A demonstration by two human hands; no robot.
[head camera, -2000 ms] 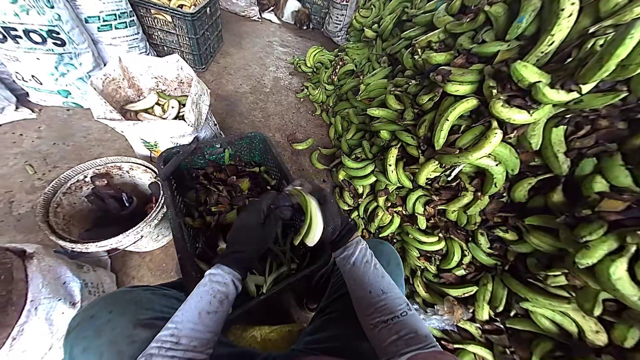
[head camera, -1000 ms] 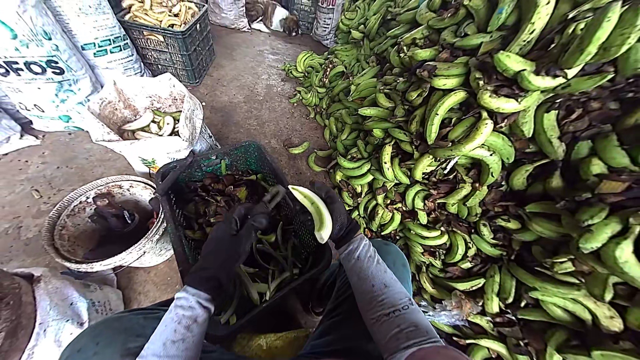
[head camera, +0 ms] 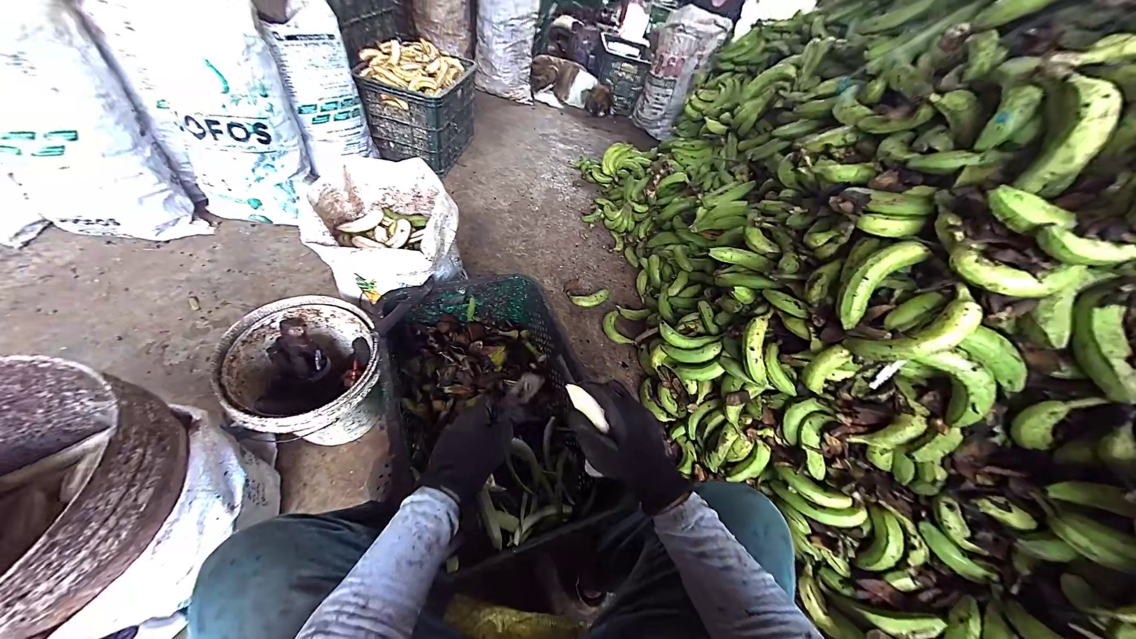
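Observation:
My right hand [head camera: 626,444], in a dark glove, grips a pale peeled plantain [head camera: 587,408], whose end shows above the fingers. My left hand [head camera: 470,448], also in a dark glove, is closed around something dark with a blurred tip; what it is cannot be told. Both hands are over a dark green plastic crate [head camera: 550,333] between my knees. Inside it lie green plantain peels [head camera: 524,497] and brown scraps [head camera: 475,359].
A large heap of green plantains [head camera: 825,355] fills the right. At left stand a dirty white bucket [head camera: 342,426], an open sack of peeled plantains [head camera: 382,266] and a round, rough-rimmed container [head camera: 133,497]. Behind are a filled crate [head camera: 435,133], full sacks [head camera: 248,133] and a brown-and-white dog [head camera: 572,84].
The plantain in my right hand, which showed green peel before, now looks pale and peeled. My left hand has moved apart from it. The view has tilted up.

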